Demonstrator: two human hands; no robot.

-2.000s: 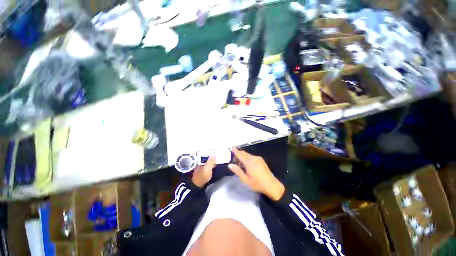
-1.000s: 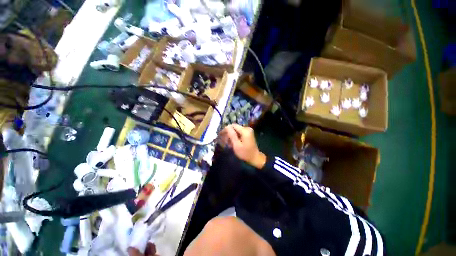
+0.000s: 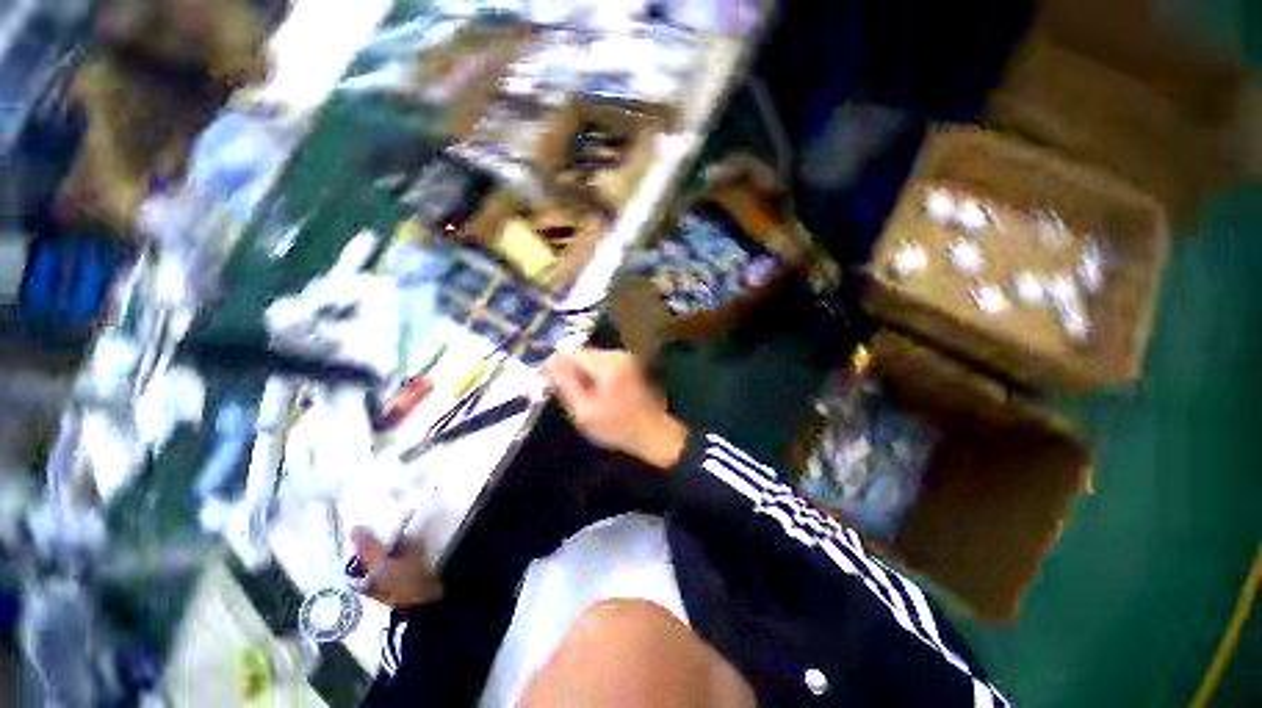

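The picture is blurred by motion. My left hand (image 3: 395, 570) is at the lower left over the white sheet, closed on a white handheld fan whose round grille (image 3: 330, 614) shows beside the fingers. Its handle is mostly hidden or blurred against the sheet. My right hand (image 3: 609, 401) is over the bench's front edge, apart from the fan, with its fingers bent together. I cannot tell whether it holds something small.
A long black tool (image 3: 480, 419) lies on the white sheet near my right hand. White fan parts (image 3: 332, 311) are piled beyond. Parts bins (image 3: 588, 152) stand farther along the bench. Open cartons, one with small white pieces (image 3: 1017, 256), stand at right on the green floor.
The view has swung back partly towards the left. My left hand and the fan grille have come further into the picture. My right hand has moved away from the bin of small parts, towards the black tool.
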